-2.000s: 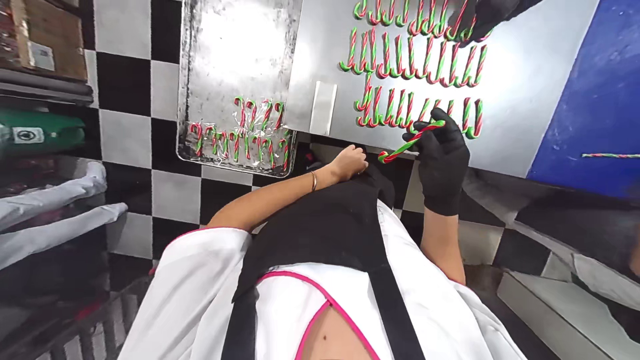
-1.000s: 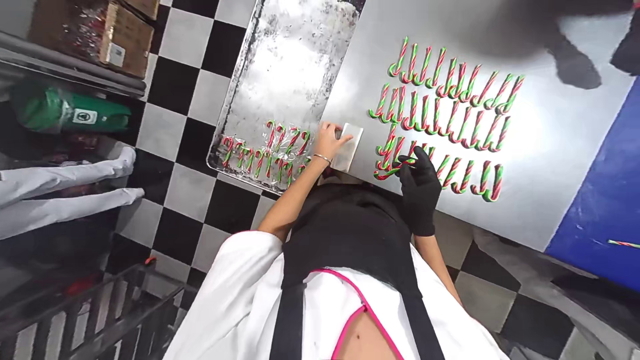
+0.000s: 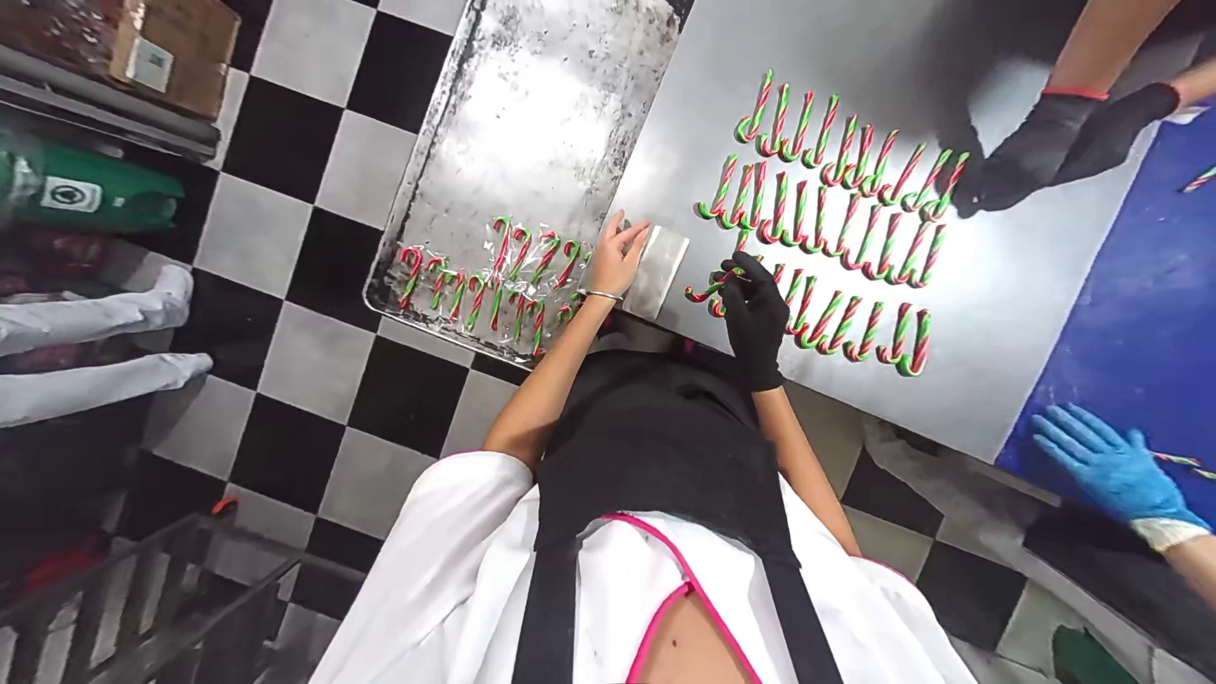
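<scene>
My bare left hand rests at the left edge of the metal table, its fingers at a flat pale metal plate; whether it grips the plate is unclear. My right hand, in a black glove, has its fingers closed around a red and green candy cane at the left end of the nearest row. Several more candy canes lie in three rows on the table. Left of my left hand, a worn metal tray holds several candy canes in clear wrappers.
Black-gloved hands of one person reach over the table's far right. A blue-gloved hand lies on the blue surface, near striped candy. At left are a cardboard box, a green container and a dark crate.
My left hand has moved up from the table's near edge to the metal plate. My right hand has lowered its candy cane to the nearest row. A blue-gloved hand has come into view.
</scene>
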